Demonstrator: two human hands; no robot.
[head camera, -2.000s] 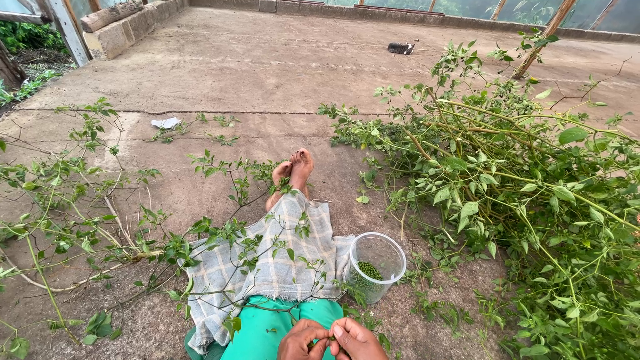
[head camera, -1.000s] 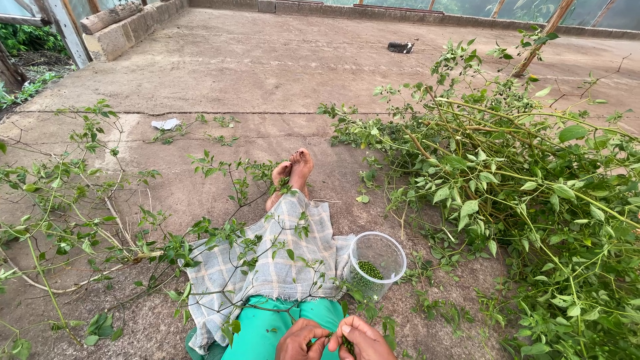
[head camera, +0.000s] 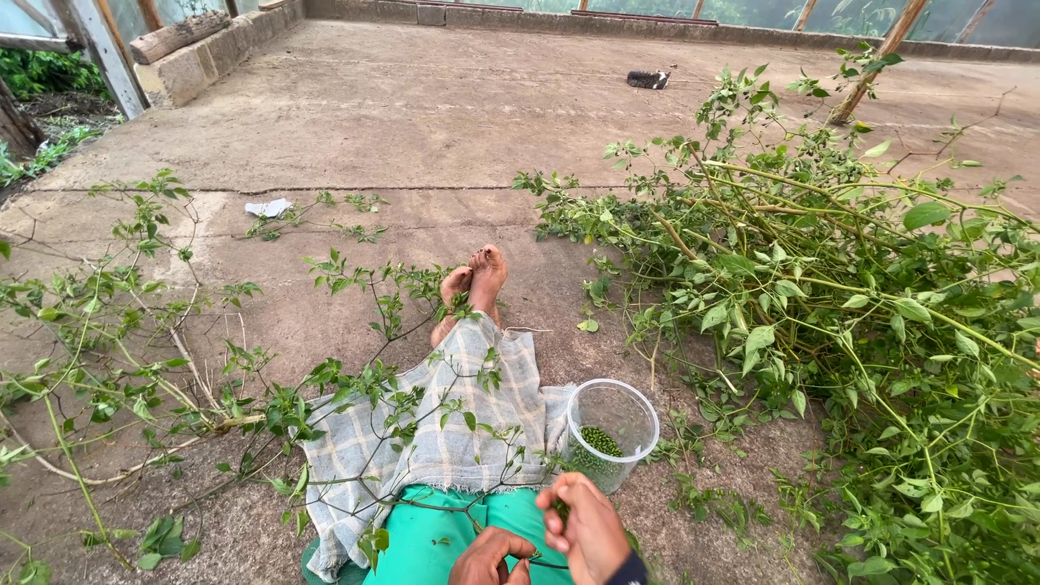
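Observation:
My left hand (head camera: 492, 557) is at the bottom middle over the green trousers, its thumb and finger closed on a thin plant stem. My right hand (head camera: 587, 524) is just to its right and higher, fingers curled around small green berries or pods (head camera: 561, 509). A clear plastic tub (head camera: 613, 431) stands on the ground by my legs, beyond my right hand, with many small green berries or pods (head camera: 600, 441) in it. A plaid cloth (head camera: 471, 422) covers my legs, and a leafy cut branch (head camera: 390, 406) lies across it.
A large heap of leafy green branches (head camera: 812, 276) lies on the right. More branches (head camera: 179, 357) spread over the concrete floor (head camera: 390, 106) on the left. A white scrap (head camera: 268, 208) and a black-and-white object (head camera: 648, 79) lie farther off. A wooden post (head camera: 881, 61) leans at the upper right.
My right hand has moved up and away from my left hand, toward the tub. Before, the two hands were close together. The tub and the branch heap have stayed in place.

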